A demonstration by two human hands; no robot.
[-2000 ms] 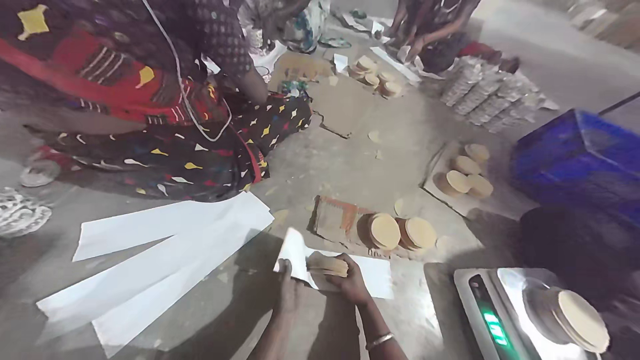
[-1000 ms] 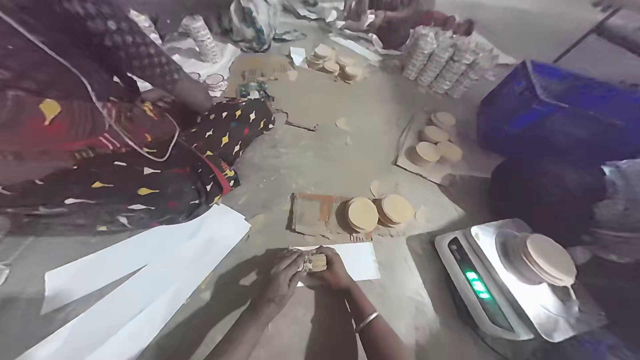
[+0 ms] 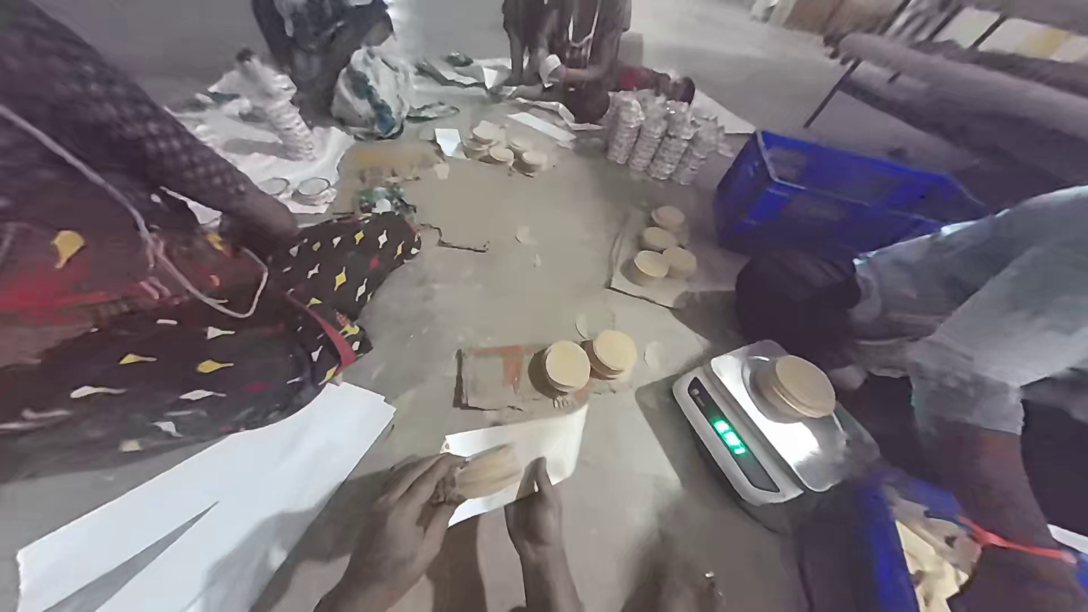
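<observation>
My left hand (image 3: 406, 518) grips a short stack of tan round discs (image 3: 489, 473), held on its side over a strip of white paper (image 3: 557, 438). My right hand (image 3: 537, 508) holds the near right edge of that paper, thumb on top. Beyond the paper, two stacks of tan discs (image 3: 567, 365) stand on and beside a flat piece of brown cardboard (image 3: 493, 376). To the right, a digital scale (image 3: 739, 442) with a lit green display carries another disc stack (image 3: 797, 387).
Long white paper strips (image 3: 212, 484) lie at left beside a seated person's patterned clothing. A blue crate (image 3: 833, 195), more disc stacks (image 3: 650, 265) and wrapped stacks (image 3: 663, 136) are farther off. Another person's arm (image 3: 1003, 501) reaches into a blue container (image 3: 880, 544) at lower right.
The paper's far part, flat a second ago, is now lifted, with my right hand at its edge. A person's arm and leg have come into view at right. The view has shifted.
</observation>
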